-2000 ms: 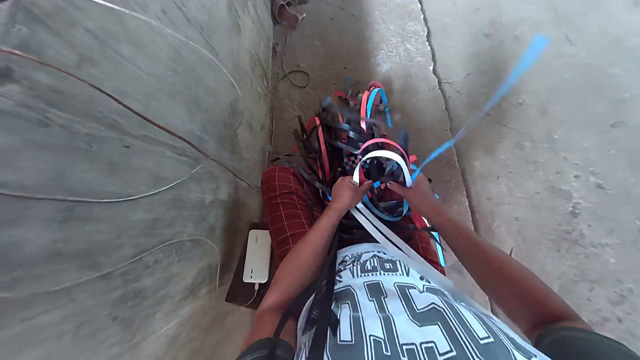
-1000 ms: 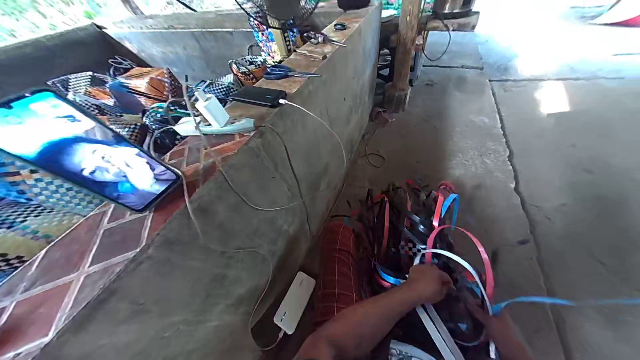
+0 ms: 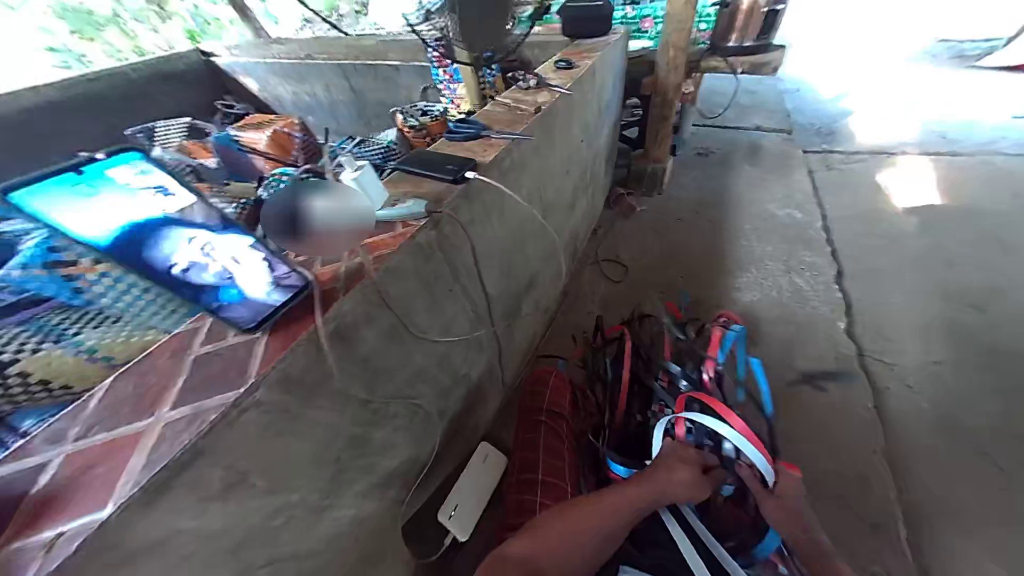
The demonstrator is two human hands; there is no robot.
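A partly woven basket of plastic strapping [image 3: 640, 400], with black, red, blue and white strips sticking up, lies across my lap. My left hand [image 3: 686, 474] is at its near side, fingers bent against the weave beside a looped white strip [image 3: 716, 424]. Just right of it, my right hand [image 3: 774, 490] touches the same area near the end of the white loop and a red strip [image 3: 740, 422]. Which strip each hand pinches is hidden by the fingers. Two white strip lengths [image 3: 686, 544] run down toward my body.
Left of me a low concrete wall [image 3: 512, 184] carries scissors [image 3: 488, 134], a black phone [image 3: 436, 166] and a charger [image 3: 364, 184]. A lit phone [image 3: 160, 240] stands at the left. A white power bank [image 3: 474, 490] with a cable lies beside my leg.
The view has swung up and left since two seconds ago, bringing the wall top into sight. The long blue strip that stretched out to the right no longer shows there. Both hands remain at the basket.
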